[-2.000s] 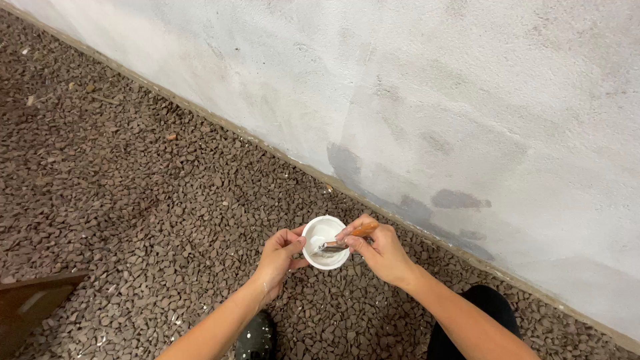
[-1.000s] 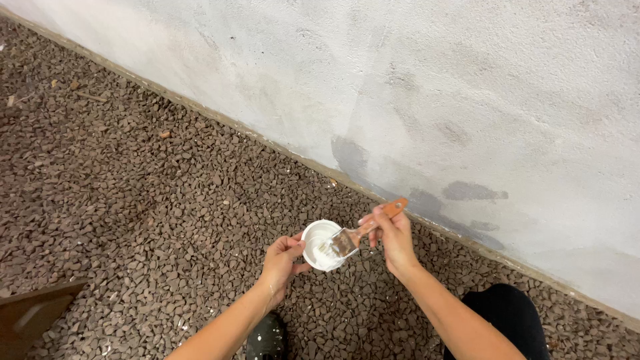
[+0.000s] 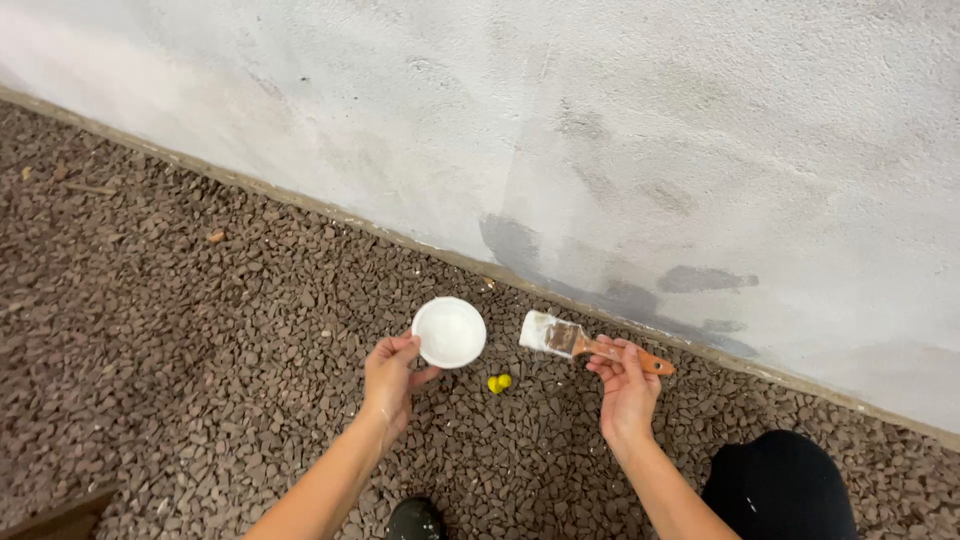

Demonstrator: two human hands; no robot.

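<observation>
My left hand [image 3: 394, 379] holds a small white tub [image 3: 449, 332] by its left rim, and white paint shows inside it. To the right, my right hand [image 3: 628, 386] grips a paintbrush [image 3: 585, 345] by its orange handle. White paint coats the bristles, which point left towards the tub but stay apart from it. Above both hands rises a whitish rough wall [image 3: 420, 135] with dark grey patches [image 3: 705, 279] low down, near its foot.
Brown gravel [image 3: 225, 337] covers the ground up to a narrow ledge [image 3: 330, 210] along the wall. A small yellow object [image 3: 499, 383] lies between my hands. My dark shoe [image 3: 416, 519] and black-clad knee [image 3: 780, 487] are below. A wooden piece [image 3: 64, 517] juts in at lower left.
My right hand has drawn the brush out of the tub and away to the right. The yellow object, hidden or unseen before, now shows on the gravel.
</observation>
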